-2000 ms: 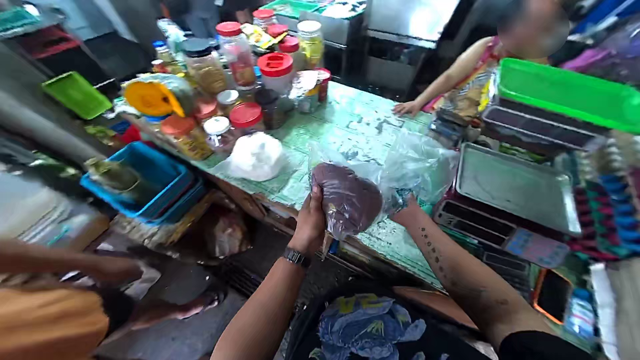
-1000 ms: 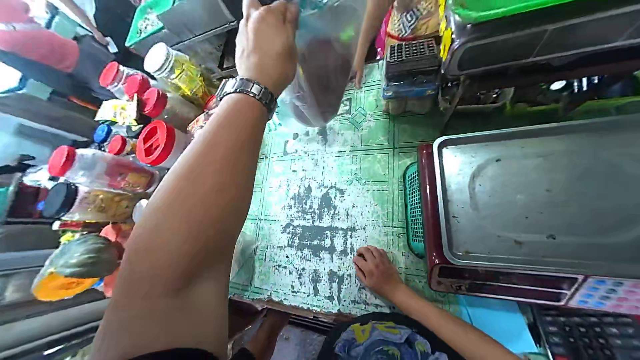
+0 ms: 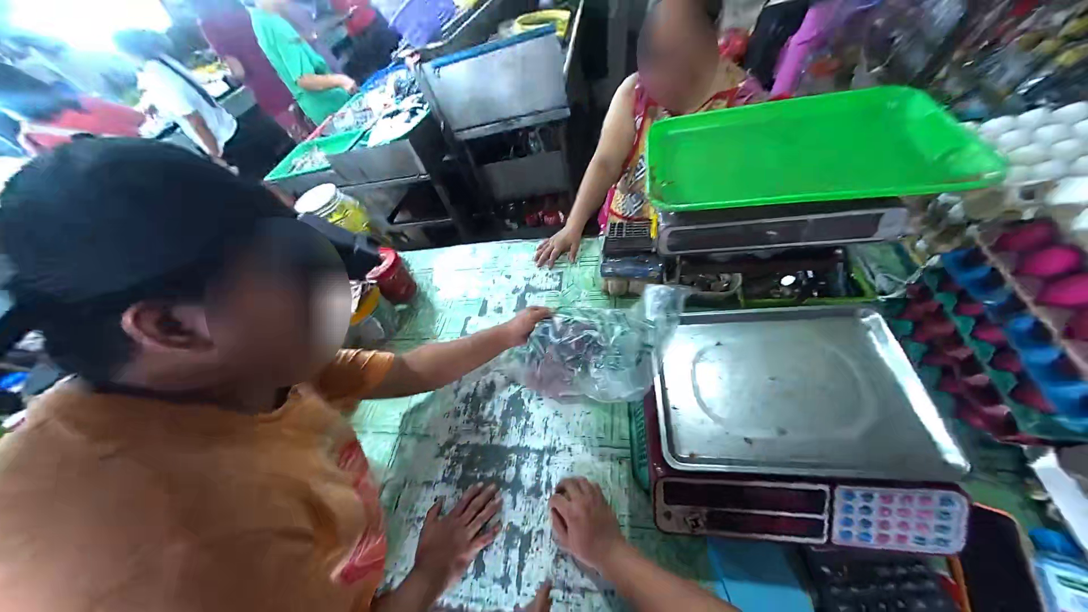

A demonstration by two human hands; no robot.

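My right hand (image 3: 586, 523) rests on the worn green-and-white tabletop (image 3: 510, 442), palm down, fingers loosely bent, with nothing visible in it. Only fingertips show at the bottom edge, left of my right forearm; whether they belong to my left hand I cannot tell. Beside my right hand lies a spread hand (image 3: 463, 523), apparently of the person in orange (image 3: 195, 501) at the left. That person's other hand grips a clear plastic bag (image 3: 586, 353) with dark contents, near the scale. The digital scale (image 3: 739, 510) carries a metal tray (image 3: 773, 391), right of my right hand.
Across the table a person rests a hand (image 3: 558, 246) on its far edge. A green tray (image 3: 816, 153) tops a second scale behind the near one. Egg trays (image 3: 1011, 314) stand at the right. Jars (image 3: 395, 276) line the table's left side. A calculator (image 3: 875, 586) lies below the scale.
The plastic bag, lifted by my left hand in the earlier view, is now held by the person in orange. That person has come in from the left. The view has shifted.
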